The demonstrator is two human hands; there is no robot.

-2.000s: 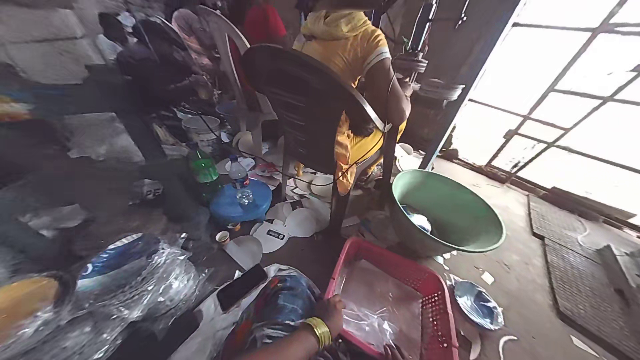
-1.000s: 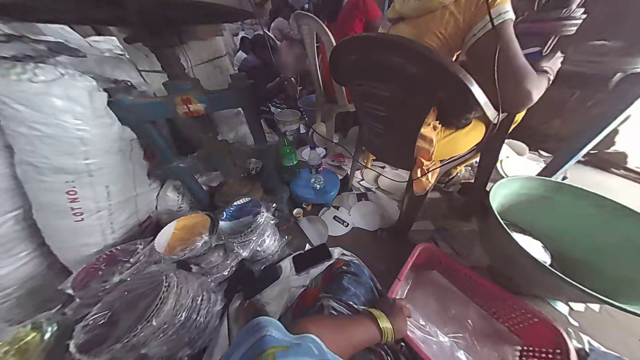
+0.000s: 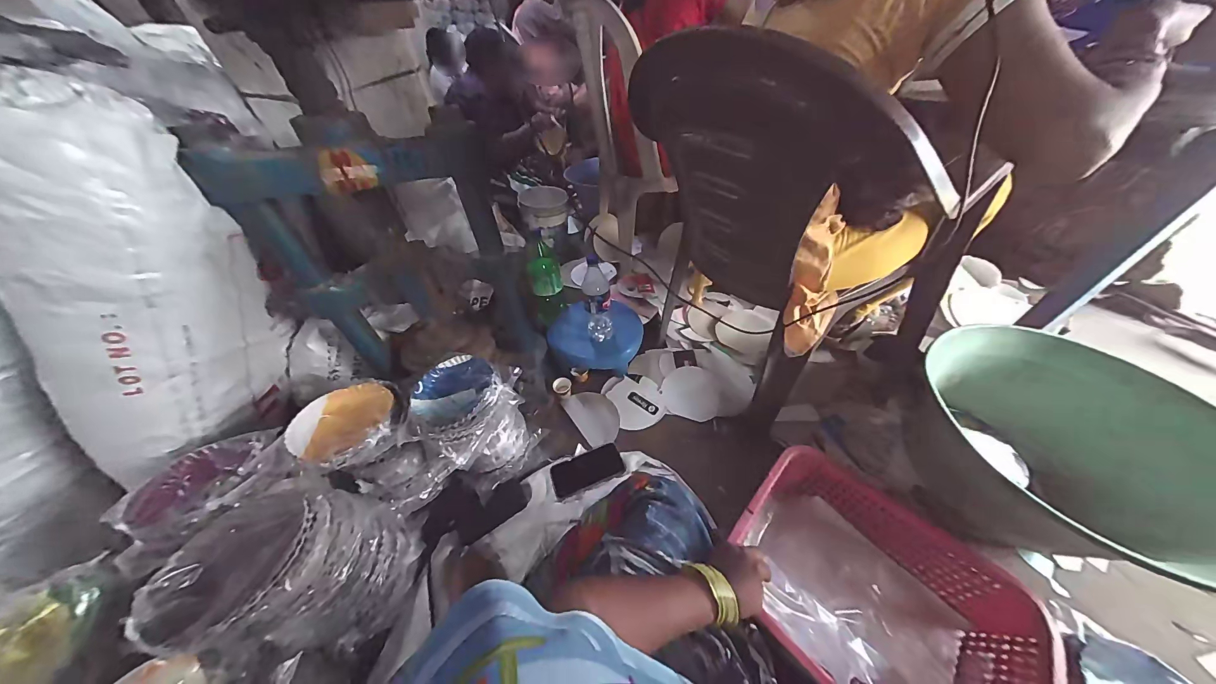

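My left hand, with yellow-gold bangles at the wrist, is at the left rim of a red plastic basket, its fingers curled at the edge. Clear plastic film or bags lie inside the basket. A light blue patterned sleeve covers the upper part of the arm. My right hand is out of view. Left of the lap, round plates wrapped in clear plastic are stacked, with orange-and-white and blue ones behind. A dark phone lies on white material beside the lap.
A green basin stands right of the basket. Ahead, a person sits on a dark plastic chair. A blue stool holds a clear bottle, near a green bottle. White discs litter the floor. White sacks stand left.
The view has swung left, bringing the white sacks into sight. My left hand stays at the basket's left rim. Part of another hand showed at the basket's near edge two seconds ago and is now out of view.
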